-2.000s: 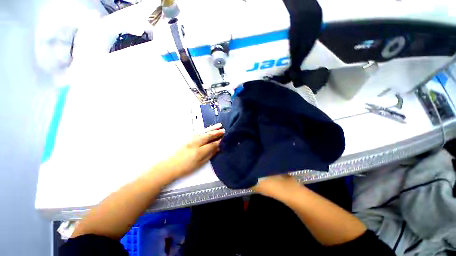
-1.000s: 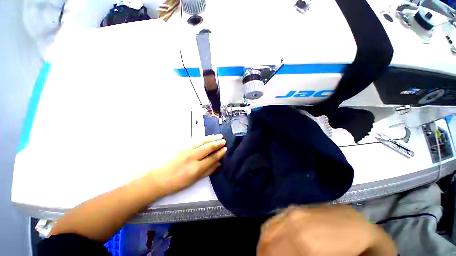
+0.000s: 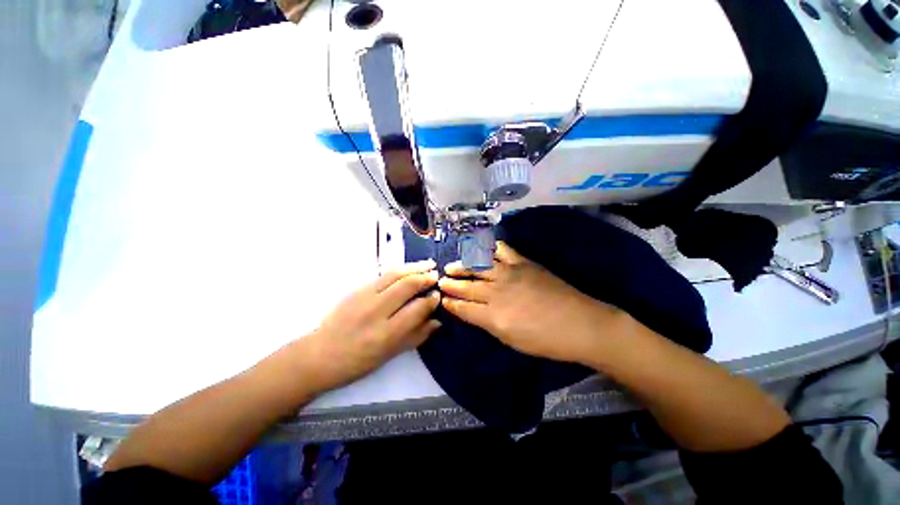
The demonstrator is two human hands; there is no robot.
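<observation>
The navy fabric piece (image 3: 632, 281) lies bunched on the machine table, with one edge at the needle area and part hanging over the front edge. My left hand (image 3: 380, 321) lies at the fabric's left edge, fingertips pressing it just in front of the presser foot (image 3: 441, 229). My right hand (image 3: 528, 306) lies on top of the fabric, its fingertips almost meeting the left ones and holding the fabric down. The needle itself is too small to make out.
The sewing machine head (image 3: 592, 79) stands above the hands, with a tension dial (image 3: 508, 178) and a black cloth strip (image 3: 789, 89). A slim silver tool (image 3: 804, 281) lies at the right. Grey garments (image 3: 849, 434) are at lower right.
My right hand has come up from below the table edge onto the navy fabric beside my left hand. My left hand stays at the fabric edge. The view has moved closer to the machine.
</observation>
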